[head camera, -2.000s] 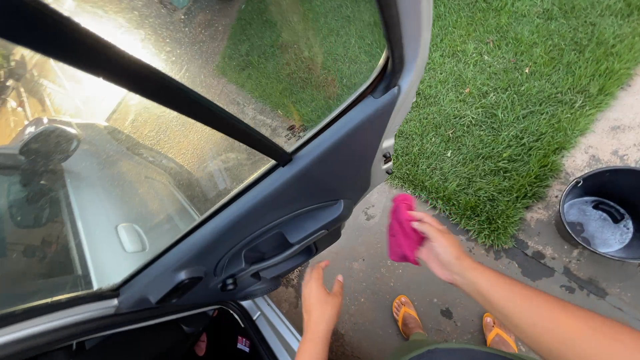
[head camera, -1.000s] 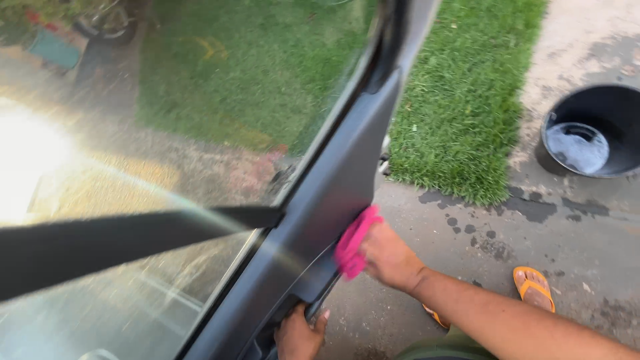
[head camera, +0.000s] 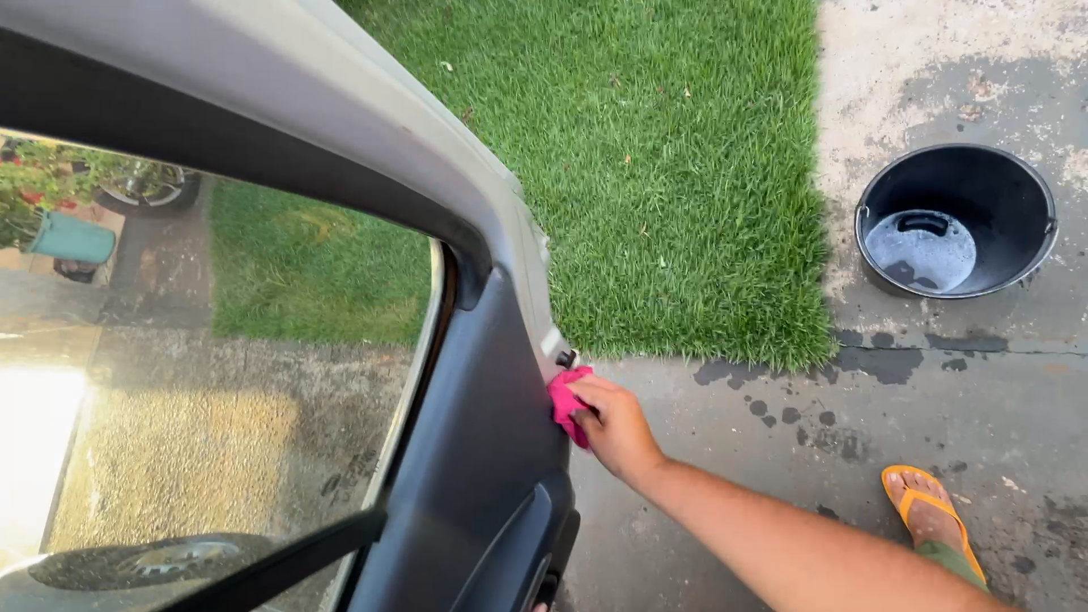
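Observation:
My right hand (head camera: 616, 425) holds a crumpled pink cloth (head camera: 568, 406) against the edge of the open car door, just below a small black latch part (head camera: 565, 359). The door's dark plastic inner panel (head camera: 476, 425) runs down beside the cloth, with the window glass (head camera: 255, 382) to its left. Of my left hand, only a fingertip (head camera: 541, 607) shows at the bottom edge, by the door's armrest; the rest is out of view.
A black bucket (head camera: 956, 153) with sudsy water stands on the wet concrete (head camera: 722, 459) at the right. Grass (head camera: 663, 187) lies beyond the door. My foot in an orange flip-flop (head camera: 931, 506) is at lower right. Through the glass, a potted plant and wheels show.
My right hand has brought the pink cloth from the air beside the door onto the door, then to its outer edge. My left hand has nearly left the view, which has shifted.

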